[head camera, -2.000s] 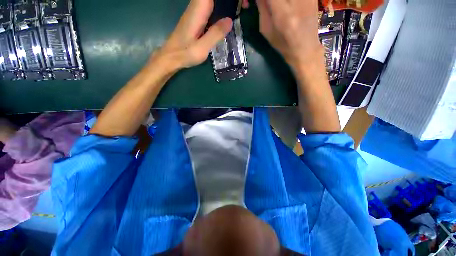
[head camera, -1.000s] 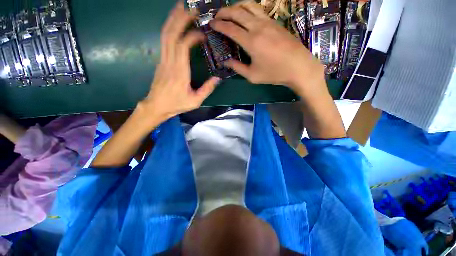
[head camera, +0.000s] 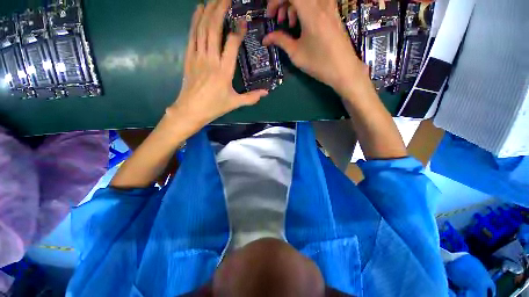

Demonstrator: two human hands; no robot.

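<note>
A phone chassis (head camera: pixel 269 82) lies on the dark green bench top between my hands, its top end at the frame's upper edge. A dark battery with small pale print (head camera: pixel 256 49) is seated in it. My left hand (head camera: pixel 212 72) lies along the chassis's left side, fingers spread, the thumb by its bottom end. My right hand (head camera: pixel 318 46) is over the upper right side, fingers bent and thumb apart near the battery. Whether the right fingertips touch the unit cannot be told.
Rows of phone units (head camera: pixel 43 58) lie at the left. More units (head camera: pixel 380 49) lie at the right, with tan strips above them. Beyond are a white strip with black rectangles (head camera: pixel 428 84) and a large grey ribbed block (head camera: pixel 487 81). A person's pink sleeve (head camera: pixel 69 168) is at lower left.
The battery, held above the chassis two seconds ago, is now in it. My right hand has shifted up and right off the battery's middle. The pink sleeve at left has moved.
</note>
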